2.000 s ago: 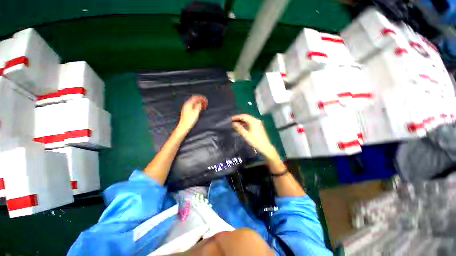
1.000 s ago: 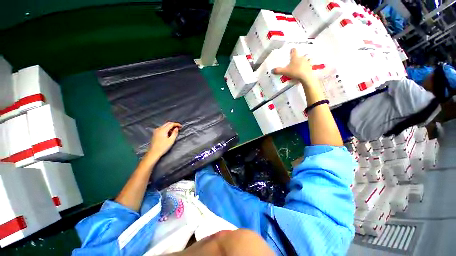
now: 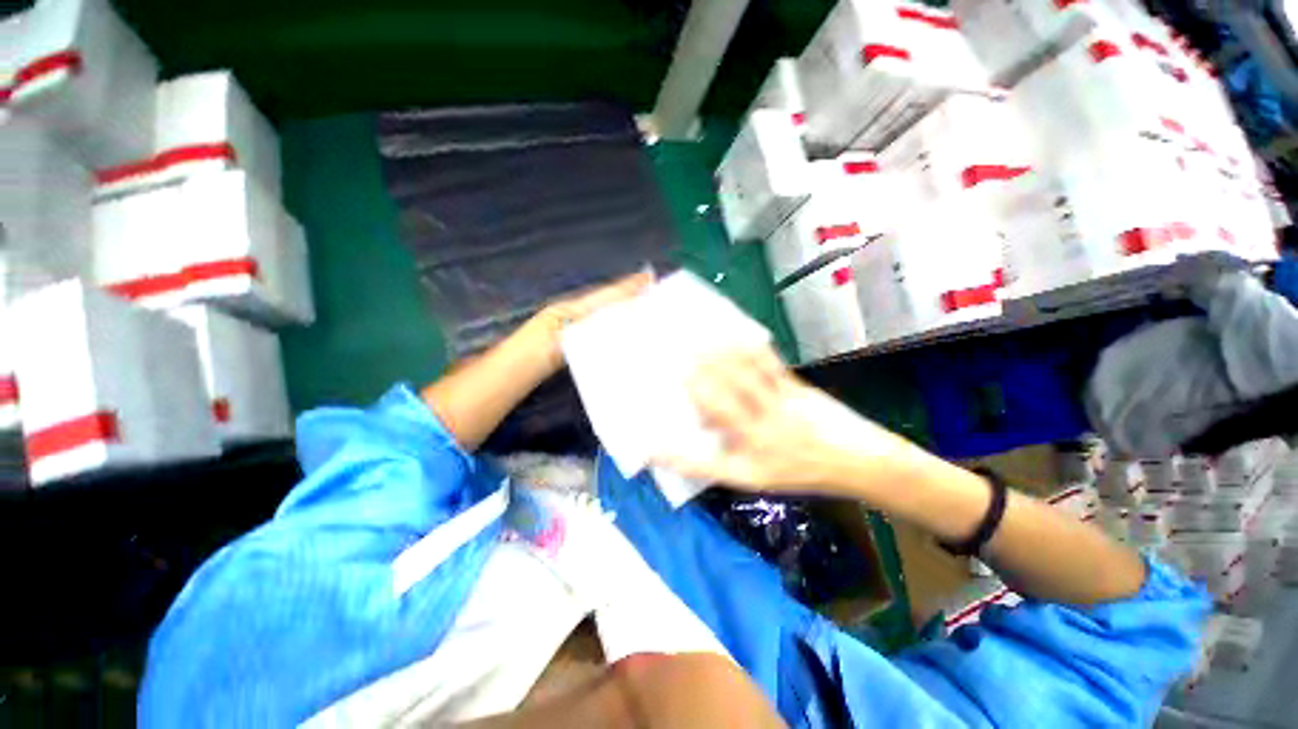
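Observation:
A white box (image 3: 652, 373) is held in front of my chest, tilted and slightly blurred, above the near end of the black mailers. My right hand (image 3: 755, 420) grips its right side, with the fingers spread over the face. My left hand (image 3: 587, 311) is at its upper left edge; its fingers are partly hidden behind the box, so its grip is hard to tell. The flat black mailers (image 3: 534, 200) lie on the green bench, their near part hidden by the box and my hands.
White cartons with red bands (image 3: 185, 257) are stacked at left, and more cartons (image 3: 982, 185) at right. A post (image 3: 700, 64) stands behind the bench. An open cardboard box (image 3: 854, 548) with shiny black plastic is below the bench. A blue bin (image 3: 996, 399) and a person's grey sleeve (image 3: 1182, 370) are at right.
My right hand has moved from the right carton stack to the middle and now holds a white box. My left hand has risen off the mailer to the box. The view has shifted.

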